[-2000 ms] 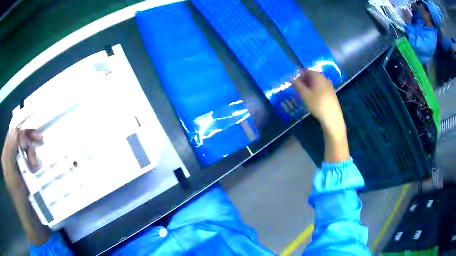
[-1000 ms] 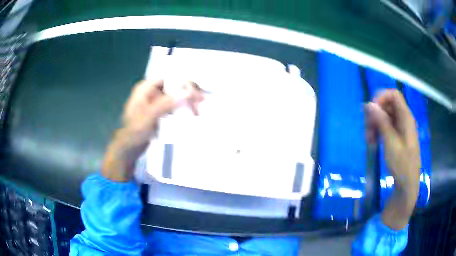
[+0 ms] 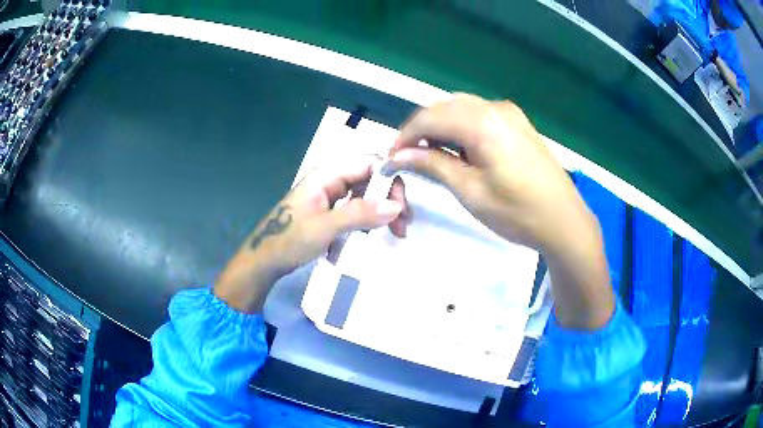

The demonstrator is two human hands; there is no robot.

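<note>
The white plastic housing [image 3: 435, 284] lies on the white mat [image 3: 335, 138], slightly turned, with a small central hole. A grey adhesive pad [image 3: 340, 301] is near its lower left end and another [image 3: 524, 359] near its lower right end. My left hand [image 3: 322, 213] grips the housing's upper left part with thumb and fingers. My right hand [image 3: 494, 171] reaches over the housing, its fingertips pinched together close to my left fingers. A small greyish piece shows at the right fingertips; its shape is unclear. My right hand and forearm hide part of the housing.
Blue release liner strips [image 3: 652, 309] lie to the right, partly behind my right sleeve. The green belt [image 3: 335, 33] runs behind a pale rail [image 3: 276, 43]. A tray of small round parts [image 3: 50, 63] is at upper left, and dark metallic parts [image 3: 42, 351] at lower left. Another person's blue sleeve [image 3: 732, 54] shows upper right.
My right hand has moved left from the blue strips to the housing, beside my left hand. The view has shifted, with the housing now farther right and more tilted.
</note>
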